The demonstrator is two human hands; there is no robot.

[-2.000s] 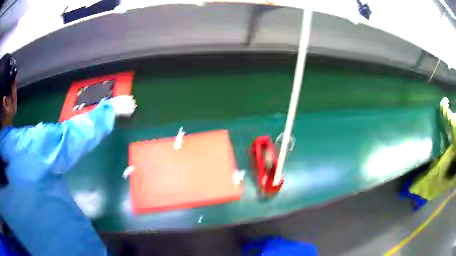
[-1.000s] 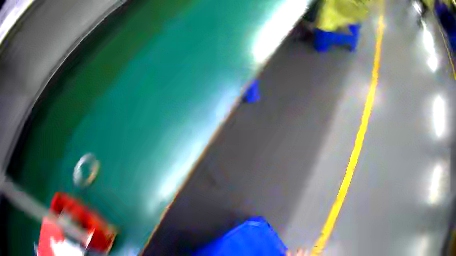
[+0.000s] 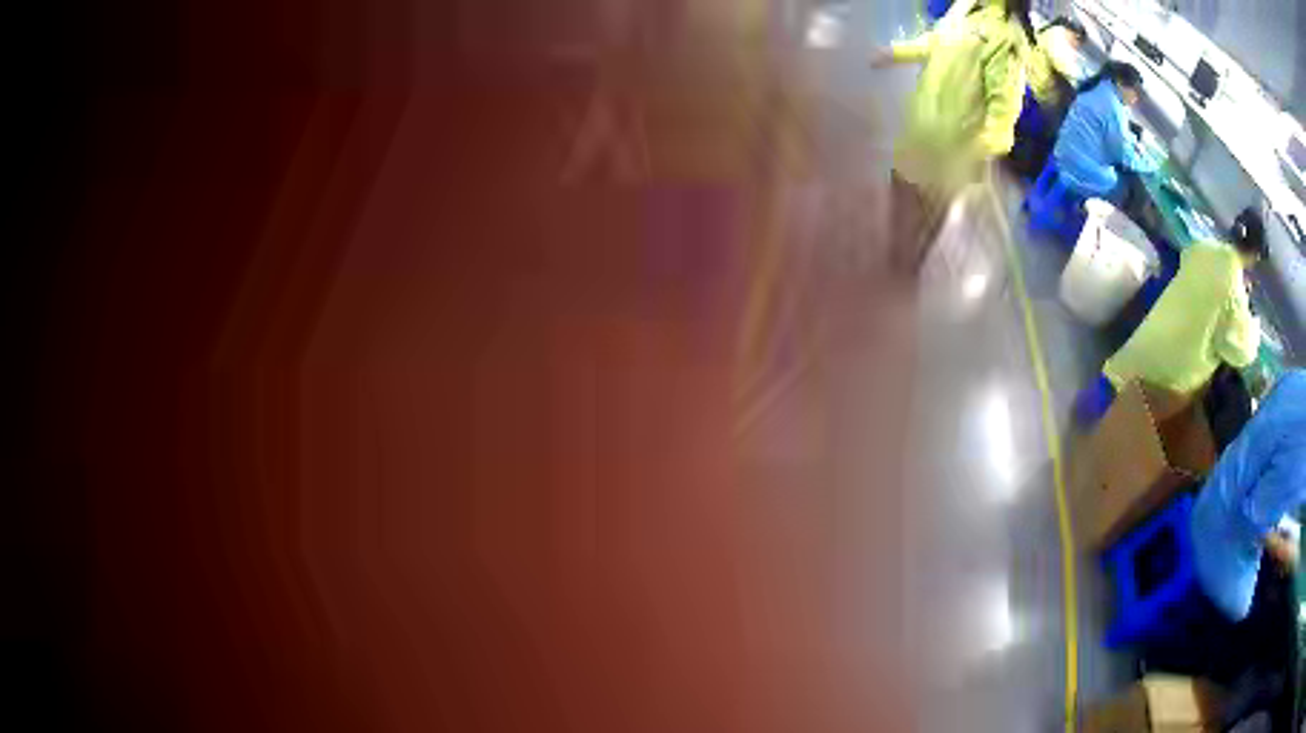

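Observation:
A dark red-brown blur [image 3: 501,473] covers about the left two thirds of the view, very close to the camera. It may be a hand over the lens, but I cannot tell, nor which hand. No clear outline of my left hand or my right hand shows. The bench strip and red pad near me are not visible, and no held object can be made out.
On the right, people in blue [image 3: 1253,494] and yellow [image 3: 1182,322] smocks sit along the line. A blue stool [image 3: 1153,566], cardboard box [image 3: 1132,465] and white bin or bag [image 3: 1106,265] stand beside a yellow floor line [image 3: 1057,487]. Another person in yellow [image 3: 963,93] stands farther back.
The view has swung from the bench to the floor aisle and seated people. The red tape dispenser has left the view. A red-brown blur now covers much of the frame.

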